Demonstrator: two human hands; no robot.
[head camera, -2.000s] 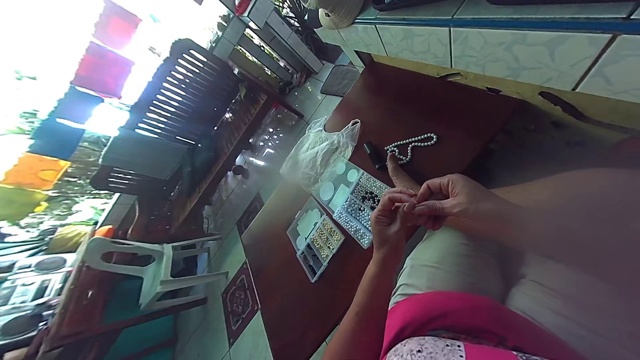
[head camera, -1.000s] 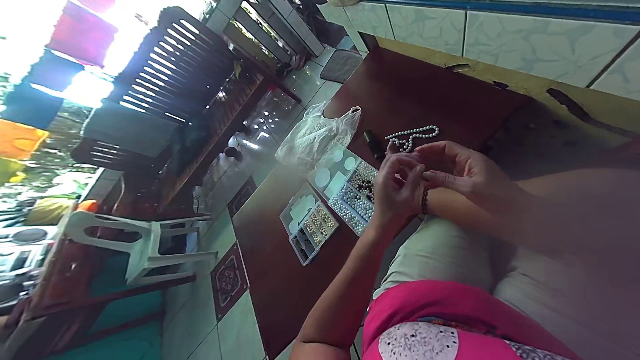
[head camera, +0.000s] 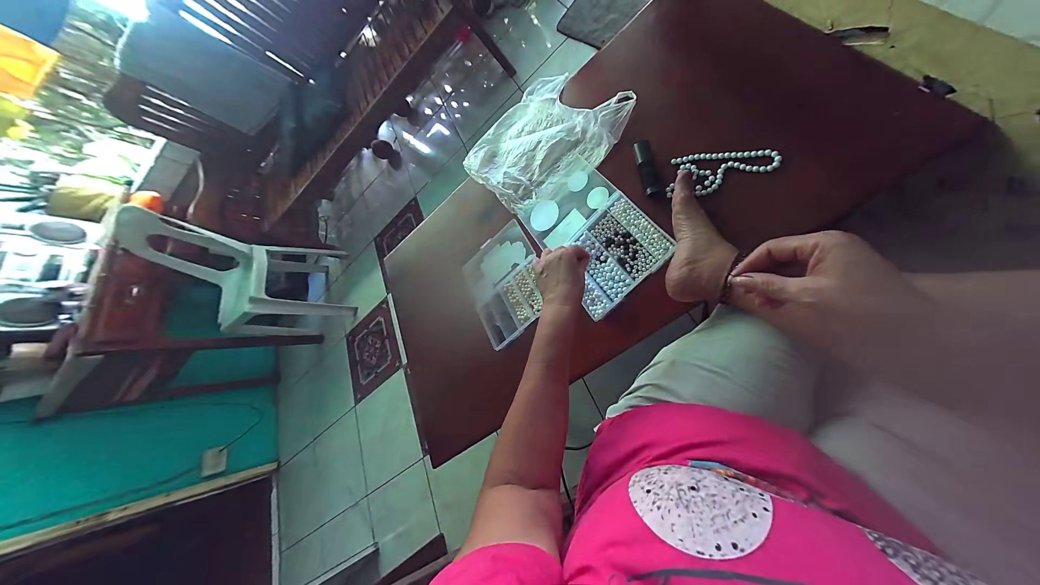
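My left hand (head camera: 562, 276) is over the edge between two open plastic bead boxes, its fingers curled; whether it holds a bead is hidden. The larger box (head camera: 668, 250) has compartments of white, pale blue and dark beads. In the smaller box (head camera: 501, 348) are cream and gold-toned beads. My right hand (head camera: 776, 272) has thumb and forefinger drawn together beside a dark beaded band (head camera: 729, 278) around the ankle of a bare foot (head camera: 697, 244); anything thin between them cannot be made out. Near the toes lies a string of white pearl-like beads (head camera: 751, 161).
A small dark bottle (head camera: 647, 169) lies beside the bead string. A crumpled translucent plastic bag (head camera: 544, 142) sits behind the larger box on the brown table (head camera: 455, 398). Beyond the table are a white plastic chair (head camera: 244, 280), a slatted wooden bench (head camera: 374, 106) and a tiled floor.
My hands were close together near the foot; now the left is at the bead boxes and the right is by the ankle band.
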